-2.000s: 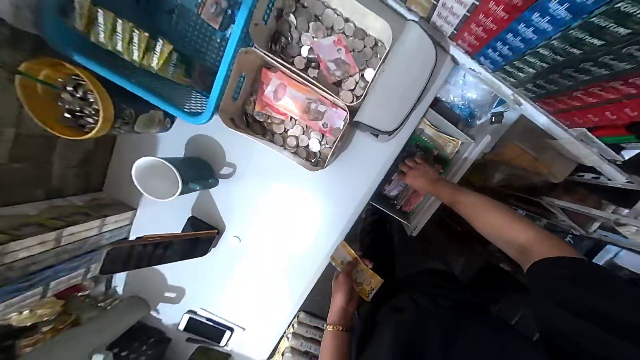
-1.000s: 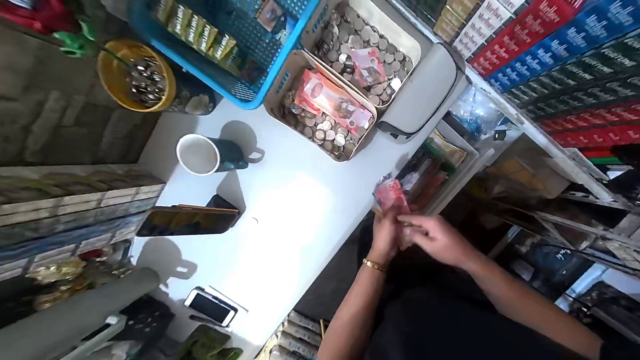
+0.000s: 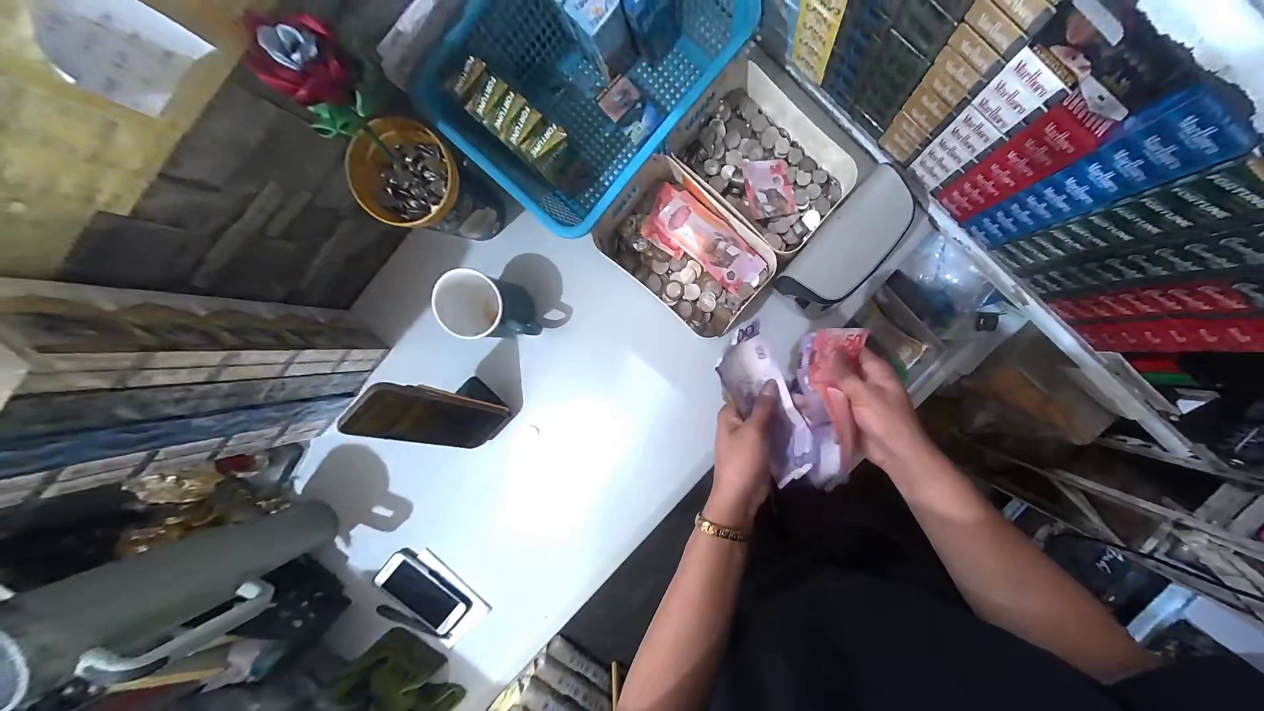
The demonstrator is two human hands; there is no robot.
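Note:
My left hand, with a gold bracelet at the wrist, grips purple banknotes near the table's edge. Close beside it, my right hand holds red banknotes together with purple ones. Beyond the hands stand two bins of coins: the nearer bin has red-orange banknotes on its coins, and the farther bin has a folded red banknote on top. A grey case lies right of the bins. The open drawer is partly hidden by my right hand.
On the white table are a mug, a phone standing tilted and a white smartphone. A blue plastic basket holds small packs. A yellow container stands at the back left. Cigarette cartons fill the right shelf.
My right hand has come out of the drawer and joined my left. The yellowish banknotes in my left hand two seconds ago no longer show; purple and red ones do. The view has shifted.

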